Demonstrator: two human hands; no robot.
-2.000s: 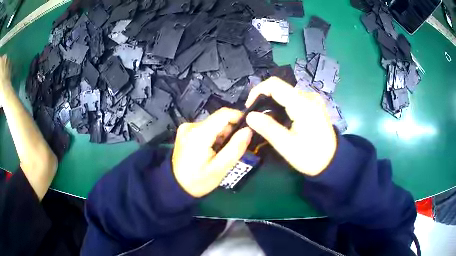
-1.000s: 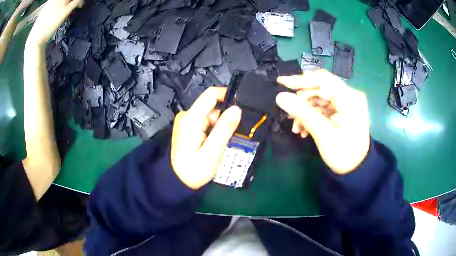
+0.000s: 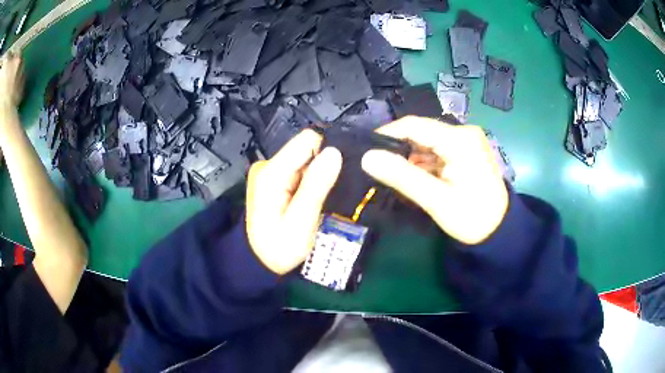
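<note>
An open phone housing lies tilted between my hands, its white keypad board (image 3: 335, 256) facing up toward me, with a blue band above it. An orange flex cable (image 3: 364, 205) runs up from the board. My left hand (image 3: 290, 200) holds the housing's left side with thumb and fingers. A dark inner plate (image 3: 350, 156) covers the upper part of the phone. My right hand (image 3: 437, 175) grips at the upper right edge, thumb on the dark part; whether it holds the plate or the housing is hard to tell.
A large heap of dark plates (image 3: 248, 51) fills the back left and centre. Loose plates (image 3: 499, 84) lie beyond my right hand. Another column of plates (image 3: 585, 102) and a glossy black slab (image 3: 609, 13) are at right. Another person's arm (image 3: 40, 189) reaches in from the left.
My right hand has moved left, onto the top of the phone. The phone's keypad end has shifted slightly down and left. The other person's hand has moved down and left.
</note>
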